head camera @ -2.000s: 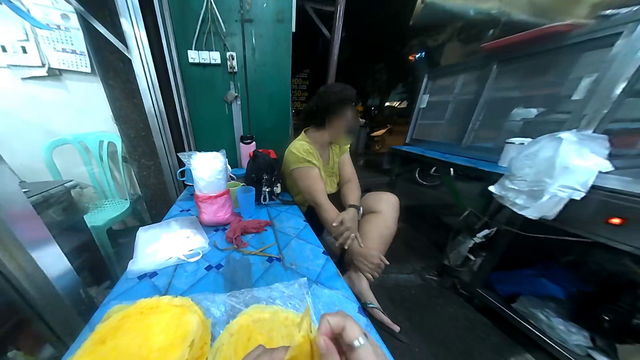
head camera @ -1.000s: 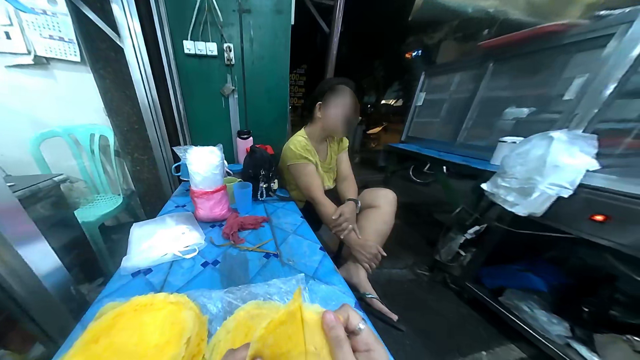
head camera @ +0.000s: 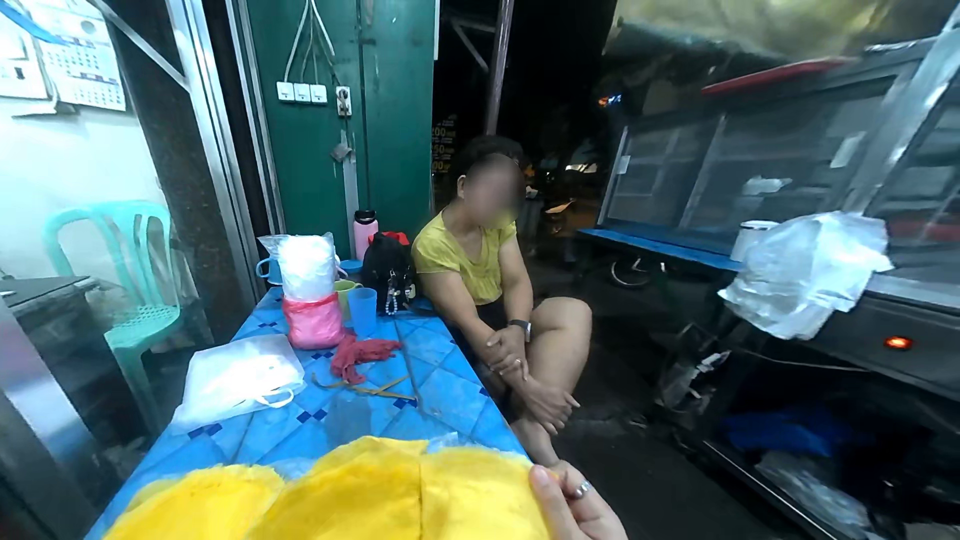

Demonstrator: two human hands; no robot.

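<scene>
Between thumb and fingers, my right hand, with a ring on one finger, pinches the right edge of a thin yellow wrapper sheet. The sheet is spread wide at the bottom of the view, with a crease or seam down its middle. To its left lies a stack of yellow wrapper sheets, partly overlapped. Clear plastic shows behind the sheets. My left hand is not visible. Farther up the blue tiled table are a white plastic bag and a crumpled red plastic bag.
A blue cup, a pink bag, a white bag of goods and a black backpack stand at the table's far end. A seated person is beside its right edge. A metal-framed cart stands at right.
The yellow sheet stood folded up between both hands a second ago; now it is spread wide. My right hand has moved right with its edge, and my left hand has gone from view.
</scene>
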